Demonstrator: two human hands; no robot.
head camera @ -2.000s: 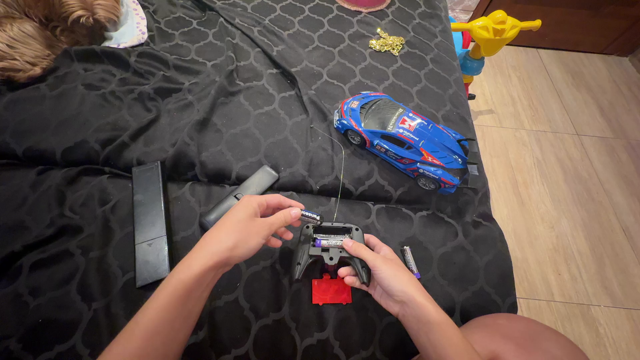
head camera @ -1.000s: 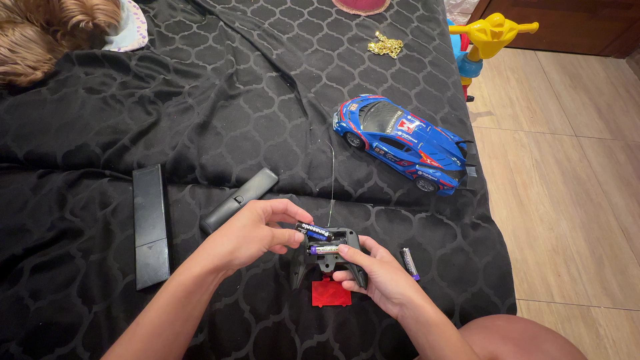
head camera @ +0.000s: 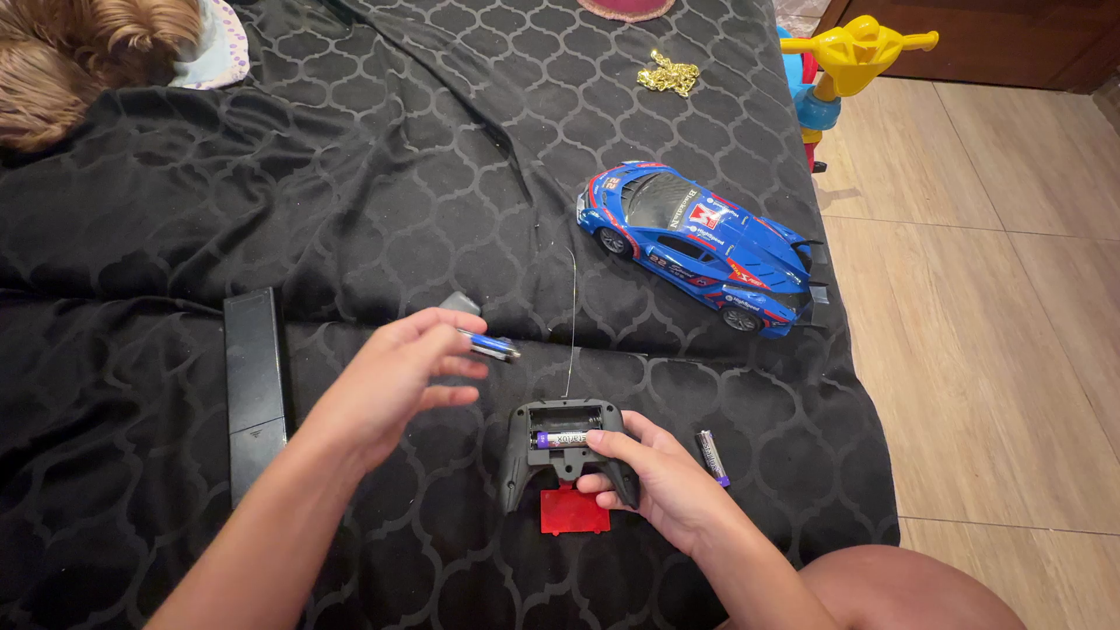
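Note:
My left hand (head camera: 402,385) holds a blue battery (head camera: 493,345), slightly blurred, between thumb and fingers, up and left of the toy car's remote controller (head camera: 569,455). The controller lies back side up with its battery compartment exposed. One purple-and-silver battery (head camera: 560,439) sits in the lower slot; the upper slot shows no battery. My right hand (head camera: 652,468) grips the controller's right handle, its thumb on that battery's end. A red battery cover (head camera: 574,511) hangs below the compartment. Another purple-ended battery (head camera: 712,458) lies on the cloth to the right.
A blue toy race car (head camera: 704,245) stands beyond the controller, near its thin wire antenna (head camera: 573,324). A black remote control (head camera: 255,394) lies left; a grey one (head camera: 460,304) is mostly behind my left hand. A gold chain (head camera: 668,73) and brown fur or hair (head camera: 96,52) are farther back.
My left hand has lifted the blue battery away from the controller, up and to the left. My right hand stays on the controller.

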